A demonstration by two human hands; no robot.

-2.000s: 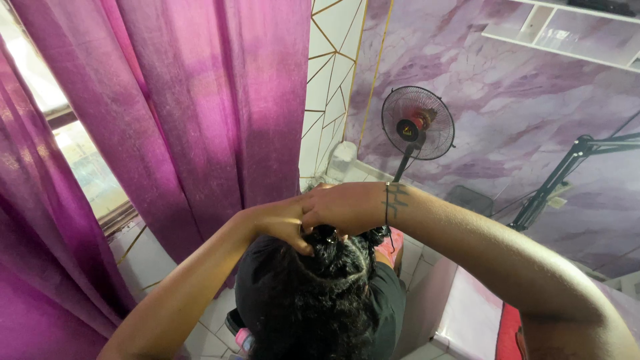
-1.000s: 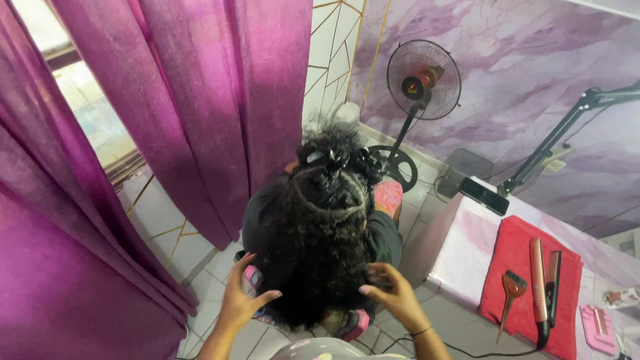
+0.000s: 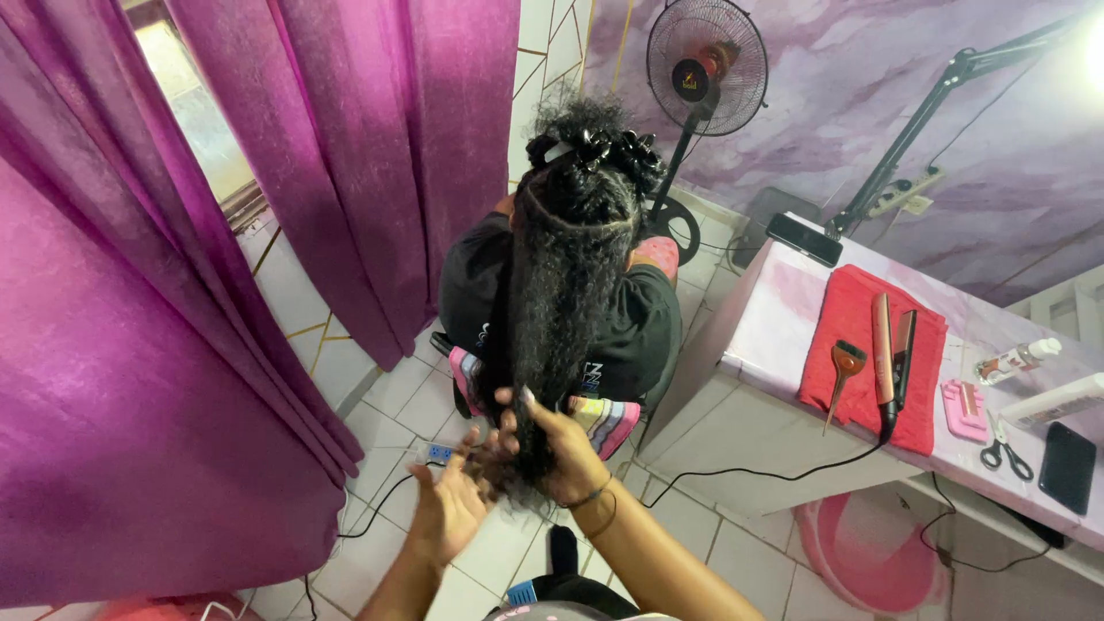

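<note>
A seated person in a black top [image 3: 642,323] has long dark hair [image 3: 561,293] hanging down the back, with a curved parting across the head. Above the parting, the upper hair is gathered with shiny black claw clips [image 3: 595,148]. My right hand [image 3: 561,444] is closed around the lower length of the loose hair. Just left of it, my left hand [image 3: 457,496] is blurred, its fingers spread beside the hair ends; whether strands lie between them is unclear.
At right, a marbled table [image 3: 759,332] bears a red towel [image 3: 819,345] with a flat iron [image 3: 883,345] and a tint brush [image 3: 845,366], plus scissors [image 3: 1005,448] and phones. Behind stands a fan [image 3: 707,73]. Purple curtains [image 3: 216,345] hang left. A power strip [image 3: 438,453] and cables lie on the floor.
My hands were at the top of the head two seconds ago, then apart on either side of the hair. Now my right hand has gathered the lower hair, which hangs longer and narrower.
</note>
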